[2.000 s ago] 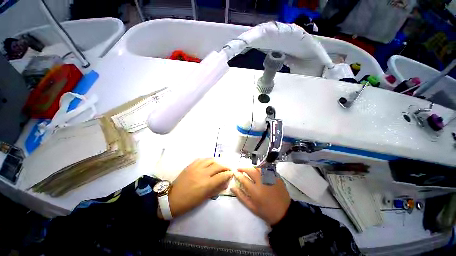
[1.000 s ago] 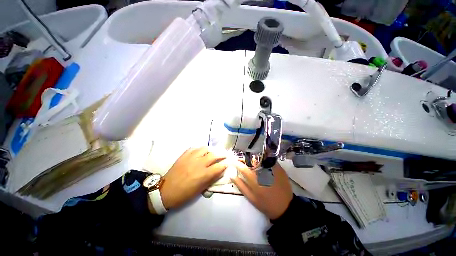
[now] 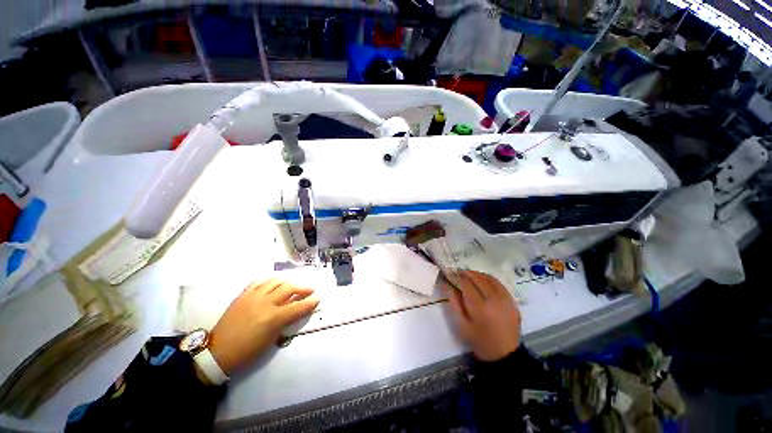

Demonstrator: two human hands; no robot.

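My left hand (image 3: 254,326) lies palm down on the white machine bed (image 3: 372,342), left of the presser foot (image 3: 342,264). Pale cloth seems to lie by its fingers, but glare hides its outline. My right hand (image 3: 487,313) is on the right of the bed, its fingertips at a thin dark tool and the near end of the sewn pieces (image 3: 461,250). Its grip is unclear. A cream piece (image 3: 410,269) lies between the foot and my right hand. The thick stack of cut pieces (image 3: 72,342) is at far left, with a printed piece (image 3: 127,254) behind it.
The sewing lamp (image 3: 173,182) hangs over the table at left. The machine head (image 3: 406,182) spans the middle to the right. Bobbins (image 3: 546,269) lie right of the sewn pieces. White trough bins (image 3: 110,127) stand behind. Cloth bundles (image 3: 622,393) are below the table at right.
The view has swung right. My hands, close together at the needle before, are now apart. My right hand has moved right to the sewn pieces; my left hand stays left of the foot.
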